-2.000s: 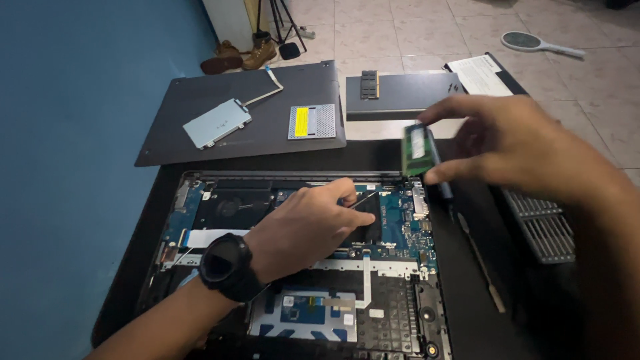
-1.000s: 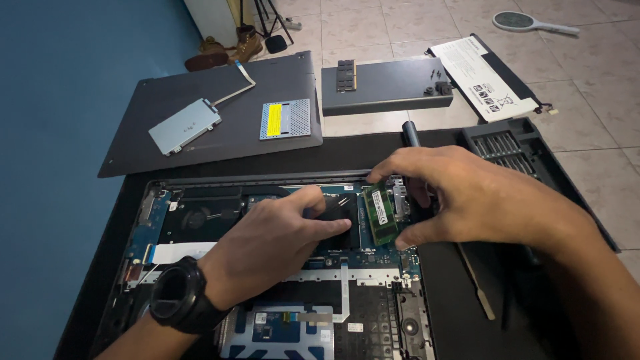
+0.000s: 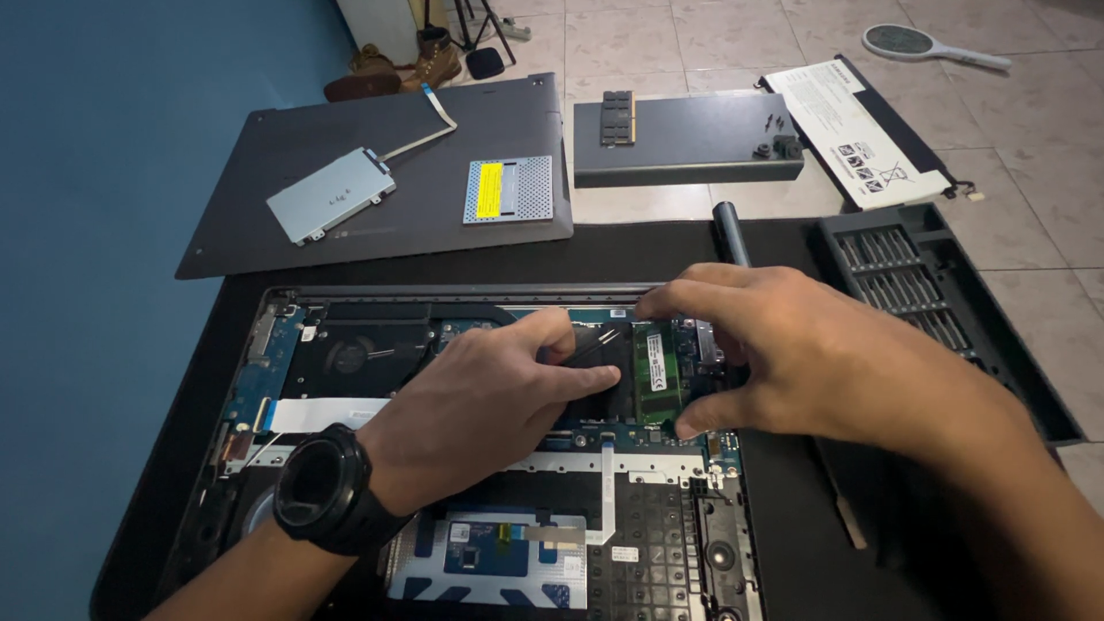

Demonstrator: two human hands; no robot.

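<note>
An opened laptop chassis point(image 3: 651, 517) lies on a black mat, its circuit board and touchpad underside exposed. A green RAM module point(image 3: 659, 379) with a white label lies at the board's memory slot area. My right hand point(image 3: 742, 345) spans the module, fingertips at its top end and thumb at its bottom end. My left hand point(image 3: 500, 388), with a black watch point(image 3: 319, 485) on the wrist, rests its index finger on a black sheet point(image 3: 614, 397) just left of the module. Metal tweezers point(image 3: 599, 342) stick out from under its curled fingers. Whether the module is fully seated cannot be seen.
Behind lie the laptop's bottom cover point(image 3: 379, 112), a silver bracket point(image 3: 332, 197), a perforated metal shield point(image 3: 530, 190), a dark box point(image 3: 690, 129) bearing another RAM module point(image 3: 617, 118) and screws, and a battery point(image 3: 854, 129). A bit case point(image 3: 957, 250) and screwdriver point(image 3: 730, 231) are right.
My right hand has brought the green RAM module down from the air onto the board, where it now lies flat. My left hand has stayed over the board beside it.
</note>
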